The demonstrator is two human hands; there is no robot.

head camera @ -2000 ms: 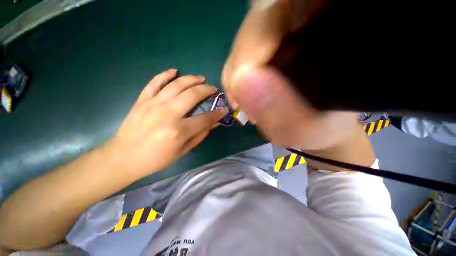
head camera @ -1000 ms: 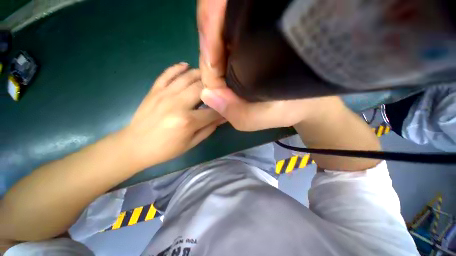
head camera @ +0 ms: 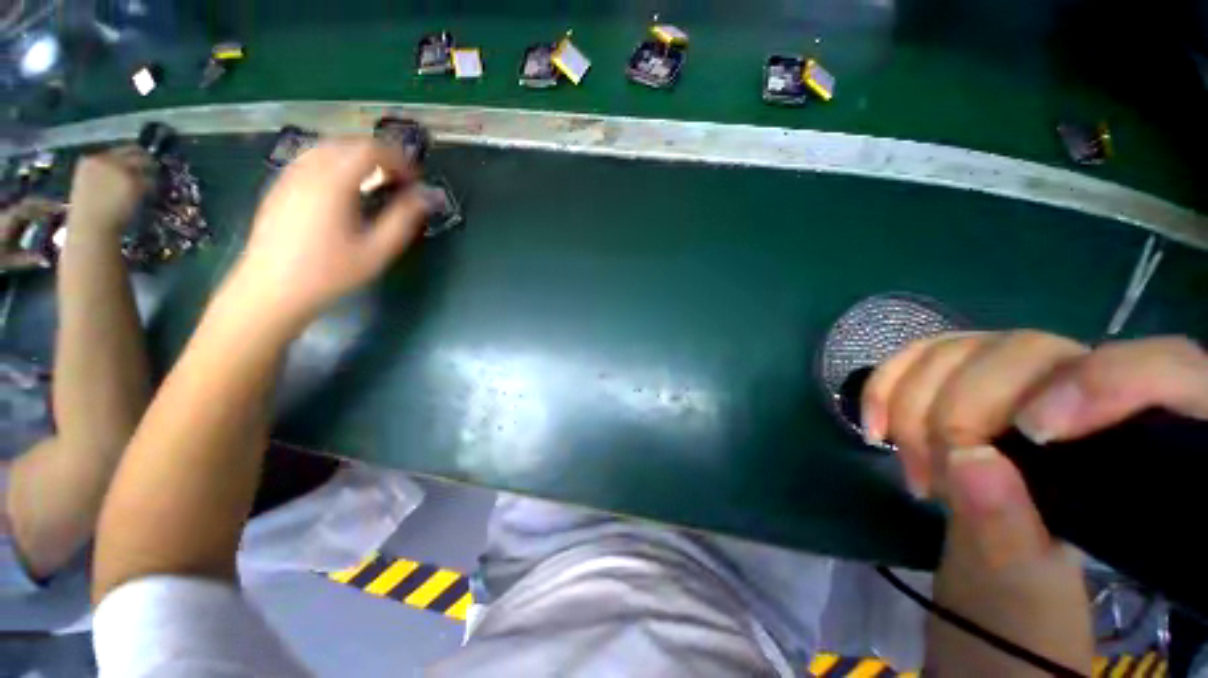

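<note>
My left hand [head camera: 325, 219] is blurred at the upper left, thumb and fingers at a dark watch housing [head camera: 441, 208]; a small pale piece shows between them. Whether it grips anything is unclear. Two more housings lie beside this hand, one just beyond its fingers [head camera: 399, 137] and one at its left [head camera: 292, 146]. My right hand [head camera: 987, 404] is shut on the thick black electric screwdriver [head camera: 1126, 497] at the lower right. The driver's front end is over the round, dotted silver-grey screw dish [head camera: 885, 342]; its tip is not clearly visible.
A pale metal rail [head camera: 689, 138] crosses the green bench. Beyond it lie several housings with yellow-edged batteries [head camera: 570, 60]. Pale tweezers-like prongs [head camera: 1135, 282] lie at right. Another person's arm [head camera: 93, 358] and a heap of small parts [head camera: 170, 219] are at left. A black cable [head camera: 974, 628] hangs lower right.
My hands have moved apart: the left away to the upper left, the right with the screwdriver down and right to the dish. The view has shifted, showing the rail and more units.
</note>
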